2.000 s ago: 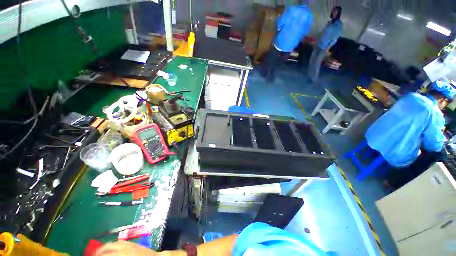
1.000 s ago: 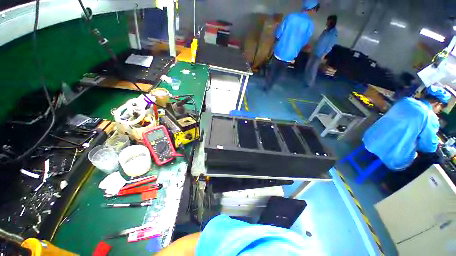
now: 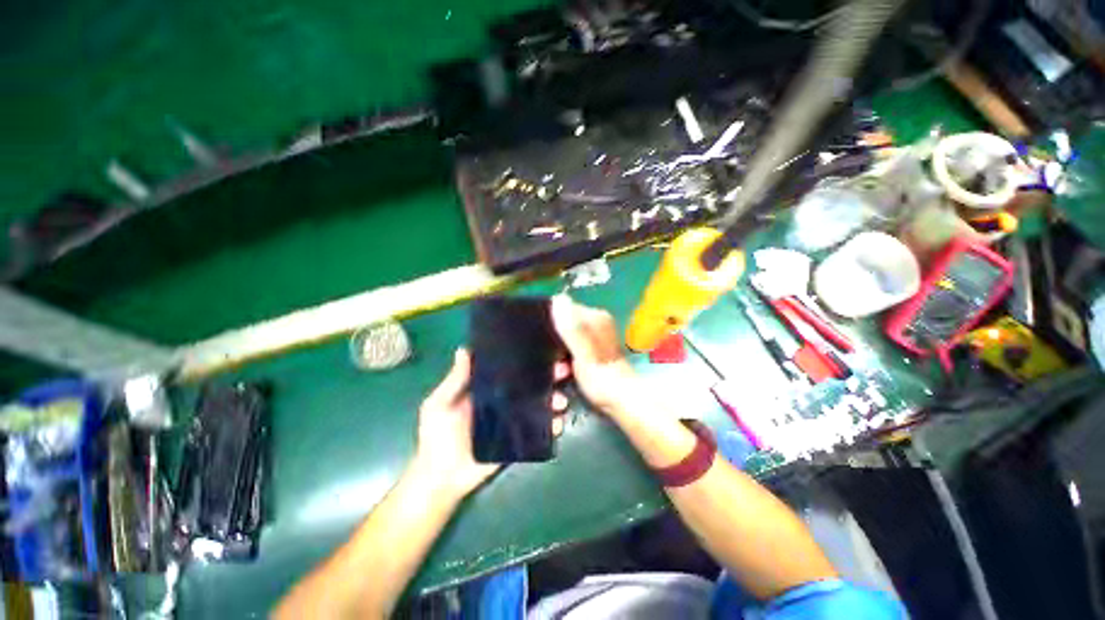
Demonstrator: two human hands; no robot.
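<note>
A black smartphone (image 3: 513,379) is held upright in the view over the green bench, its dark, plain face towards me. My left hand (image 3: 446,424) grips its left edge and lower left corner. My right hand (image 3: 590,360) holds its right edge, thumb near the upper right corner and fingers along the side. The hidden side of the phone cannot be seen. A yellow-orange electric screwdriver (image 3: 681,291) hangs just right of my right hand, not held. The small round screw dish (image 3: 382,345) lies on the bench left of the phone.
A black small-parts tray (image 3: 582,194) lies at the back. At right are red-handled tools (image 3: 814,325), a white cup (image 3: 868,275) and a red multimeter (image 3: 954,298). A blue parts bin (image 3: 49,484) and a bundle of black parts (image 3: 227,466) are at left.
The view has swung left from the room and foam tray to the bench. Both hands are now in view holding the phone; earlier only part of my right arm showed, with no phone visible.
</note>
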